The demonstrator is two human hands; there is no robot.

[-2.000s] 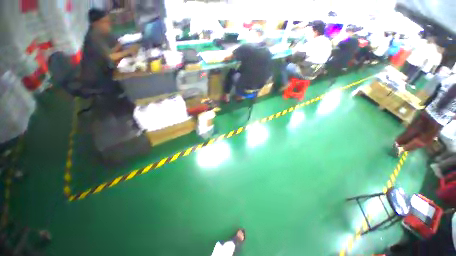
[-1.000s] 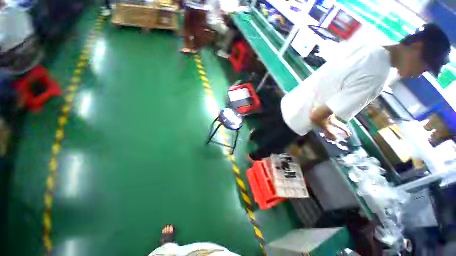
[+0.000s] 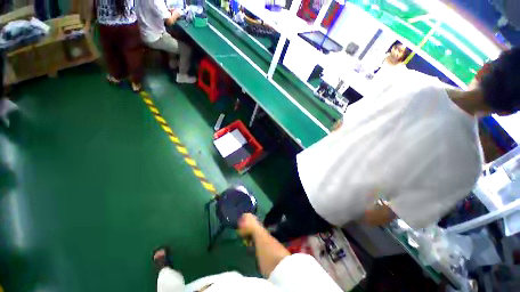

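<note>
A stool with a round dark seat (image 3: 235,206) and thin dark legs stands beside the striped floor tape, near the bottom middle. My right hand (image 3: 248,224) reaches out from a white sleeve and is at the near edge of the seat. The hand is small and blurred, and its fingers are not clear, so I cannot tell whether they are closed on the edge. My left hand is not in view.
A person in a white shirt (image 3: 393,154) stands close on the right at the green line bench (image 3: 251,80). A red crate (image 3: 255,149) with pale sheets lies beyond the stool. A divided tray (image 3: 349,265) is at bottom right. Two people and a carton pallet (image 3: 51,57) are farther back.
The view has turned right and come closer to the stool and the white-shirted person. My right arm has come into view and reached the stool's seat.
</note>
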